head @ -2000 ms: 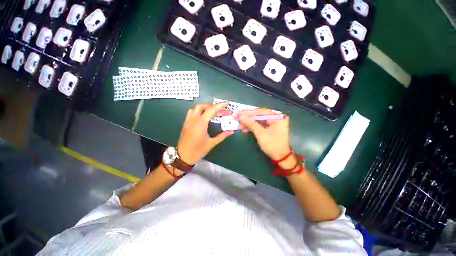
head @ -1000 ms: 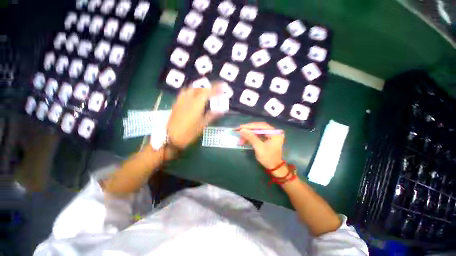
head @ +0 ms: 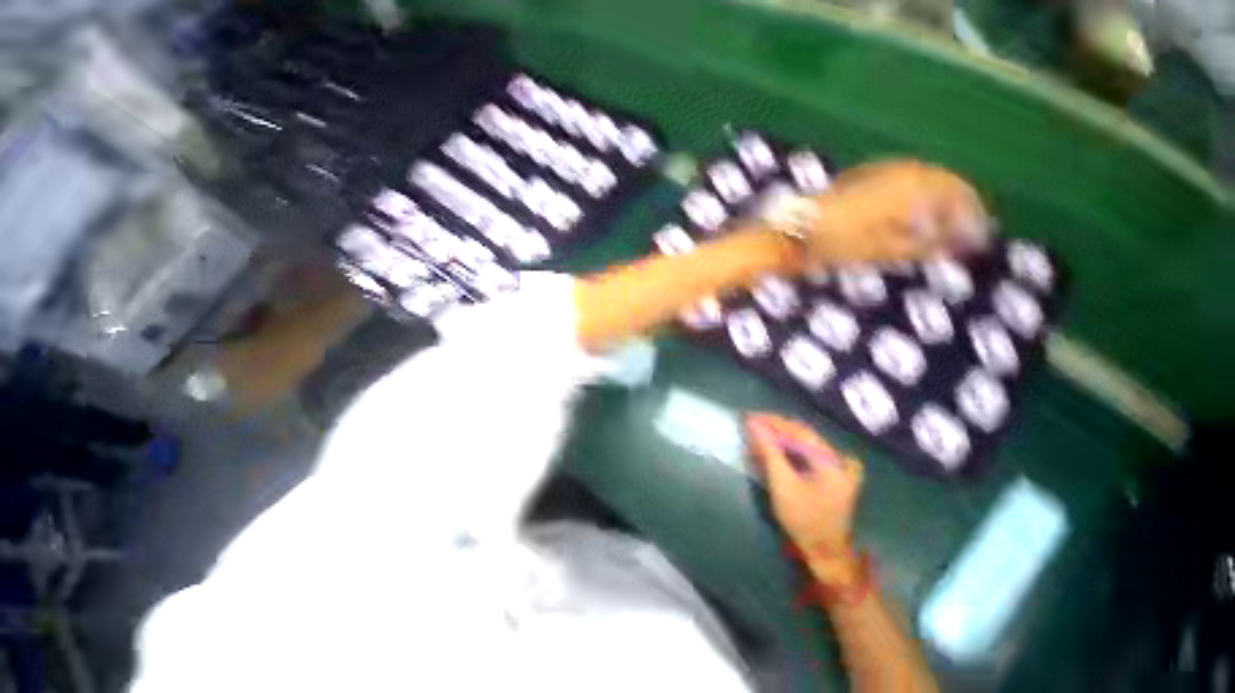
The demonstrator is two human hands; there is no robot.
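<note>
My left hand (head: 921, 214) is stretched over the far side of the black tray (head: 847, 386) of white square housings (head: 898, 355). It is blurred, and I cannot tell whether its fingers hold a housing. My right hand (head: 809, 477) is low over the green bench with its fingers curled around the pink tweezers (head: 802, 459), which are blurred. A pale label sheet (head: 702, 428) lies flat at its fingertips. Part of another pale sheet (head: 630, 363) shows beside my left sleeve.
Another black tray with rows of white housings (head: 481, 217) is at the upper left. A blank white strip (head: 995, 569) lies right of my right hand. Another person's arm (head: 291, 349) reaches in at the left. Dark trays stand at the right edge.
My left hand has moved from the tray's near edge to its far side. My right hand stays by the label sheet. The view has swung left and blurred; the other person's arm now shows.
</note>
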